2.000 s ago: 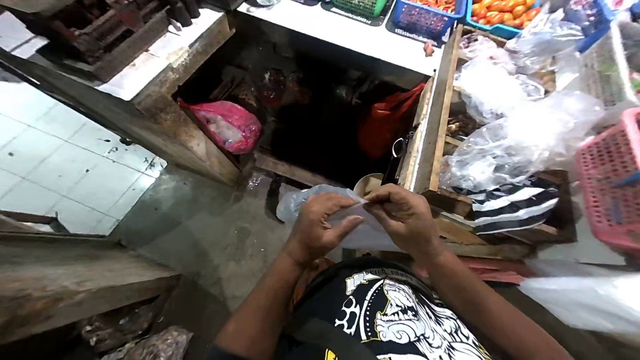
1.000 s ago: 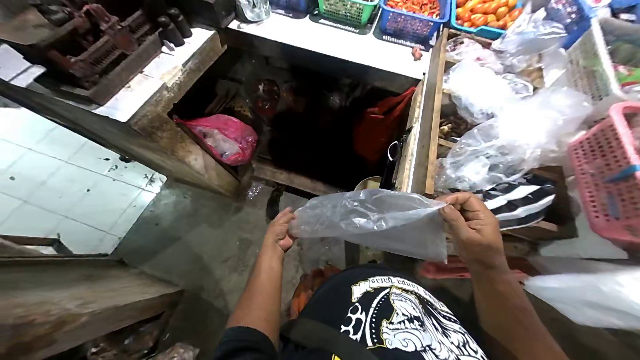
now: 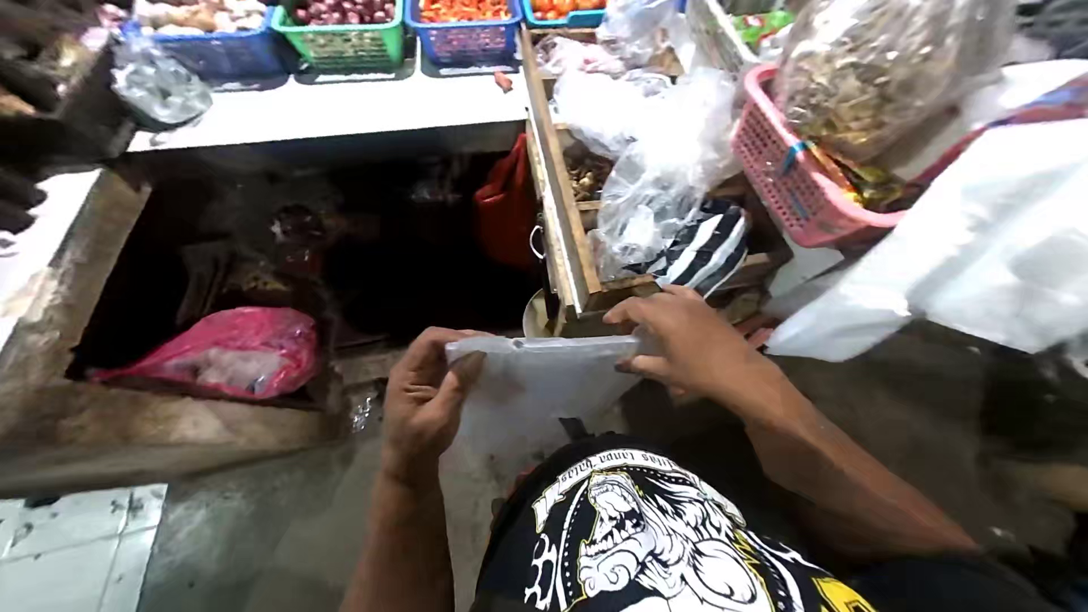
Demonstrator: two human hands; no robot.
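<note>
A clear plastic bag (image 3: 544,387) is stretched between my two hands, its folded top edge running level in front of my black printed shirt. My left hand (image 3: 429,395) pinches the bag's left corner between thumb and fingers. At the bag's right end is my right hand (image 3: 684,344), with thumb and forefinger spread around the corner; whether they press on the film is hard to see. Just beyond the right hand lies a black-and-white striped plastic bag (image 3: 701,246) in a wooden tray (image 3: 565,187), under crumpled clear bags (image 3: 654,144).
A dark opening under the white counter (image 3: 340,110) holds a pink plastic bag (image 3: 246,353) and a red bag (image 3: 507,208). Baskets of produce, including a green basket (image 3: 344,47), line the counter. At right are a pink basket (image 3: 790,183) and hanging white plastic bags (image 3: 960,229).
Two seconds ago my hands were close together at the bag's edge; they moved apart, spreading it. Since the last earlier frame they have come somewhat closer. The view has shifted to the right.
</note>
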